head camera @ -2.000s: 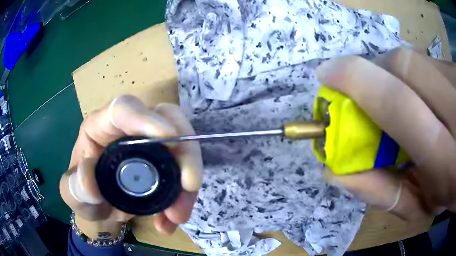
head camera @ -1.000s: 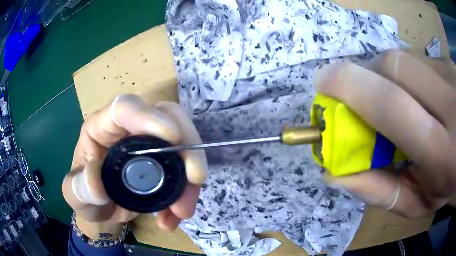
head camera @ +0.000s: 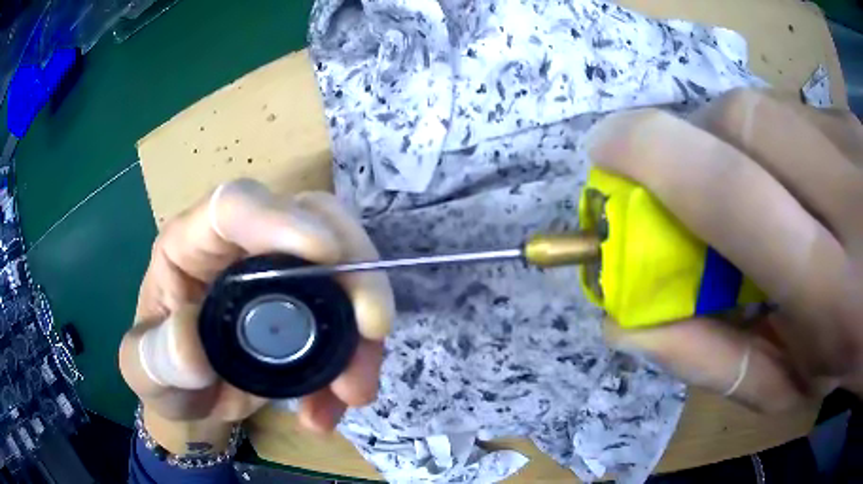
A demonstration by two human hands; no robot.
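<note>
My left hand (head camera: pixel 180 321), with pale finger cots, holds a round black part (head camera: pixel 224 342) with a flat silver centre (head camera: pixel 276 328) facing up. My right hand (head camera: pixel 738 217), also with finger cots, grips the yellow handle (head camera: pixel 653 255) with a blue band. A brass collar (head camera: pixel 561 250) joins it to a thin silver shaft (head camera: pixel 435 259). The shaft crosses over my left fingertips, and its tip lies over the upper left of the black face. Whether the tip touches is hard to tell.
A speckled white-grey cloth (head camera: pixel 530 85) lies crumpled under my hands on a tan board (head camera: pixel 237 132). The green surface (head camera: pixel 95 180) shows at left, with a blue object (head camera: pixel 40 93) at upper left and clear plastic at the top left. A small pale scrap (head camera: pixel 817 86) lies at upper right.
The black part has moved slightly right in my left hand's grip. The tool has shifted a little left, and its tip has moved on the upper part of the black face.
</note>
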